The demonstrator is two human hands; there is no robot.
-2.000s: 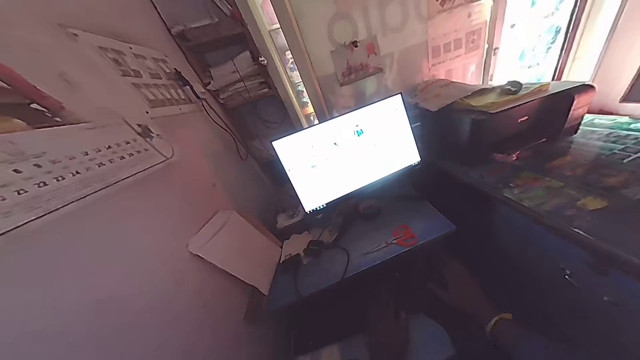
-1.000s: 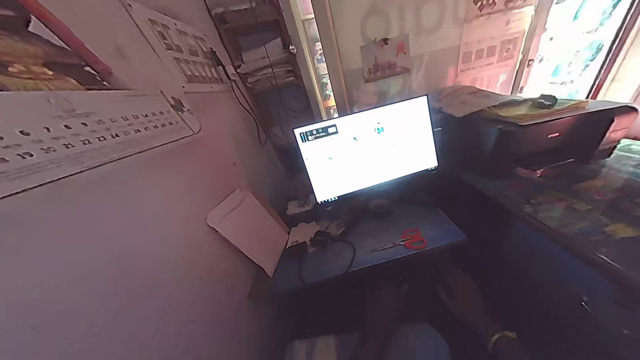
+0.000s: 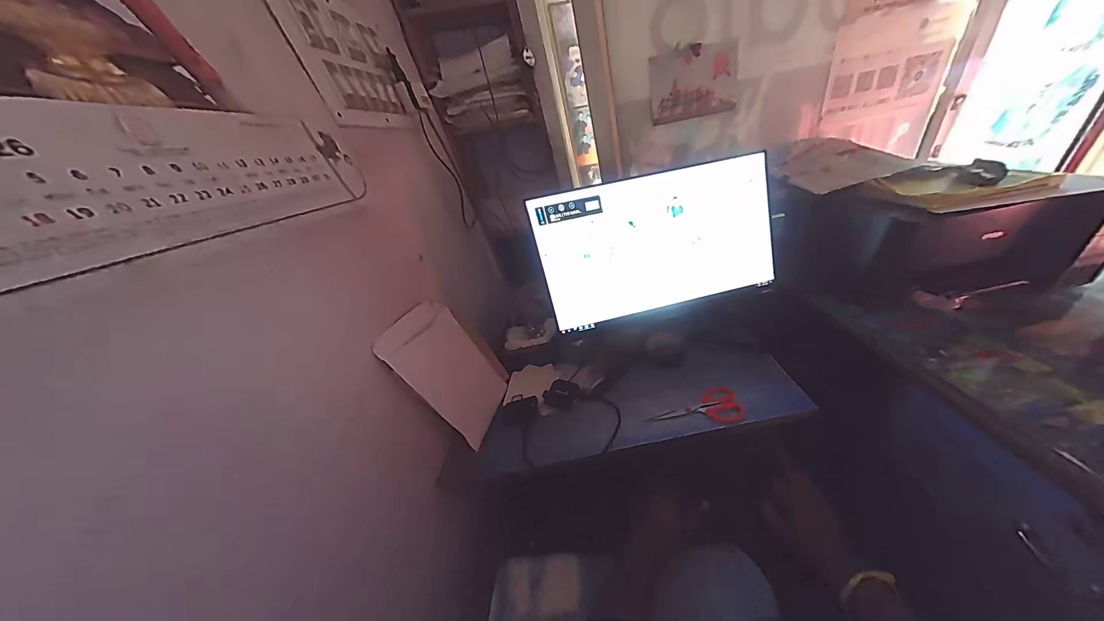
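Both hands are low in the dark area in front of the desk (image 3: 690, 440), below its front edge. My left hand (image 3: 668, 517) is very dim, near my lap; what lies under it cannot be made out. My right hand (image 3: 798, 513) is to its right, with a yellow band (image 3: 867, 580) at the wrist; its fingers are too dark to read. Above them on the desk lie scissors with red handles (image 3: 722, 405), blades pointing left. A lit monitor (image 3: 655, 241) stands behind, and a dark rounded object (image 3: 664, 347) sits at its base.
A pale envelope (image 3: 444, 371) leans on the left wall beside black adapters (image 3: 561, 393) with a cable (image 3: 617, 427). At the right, a black printer (image 3: 975, 237) bearing papers stands on a cluttered counter (image 3: 1018, 362). Shelves with stacked papers (image 3: 483, 86) stand behind; a calendar (image 3: 155, 190) hangs left.
A small dark panel that was absent from the monitor in the oldest frame shows at its upper left. The view has turned somewhat.
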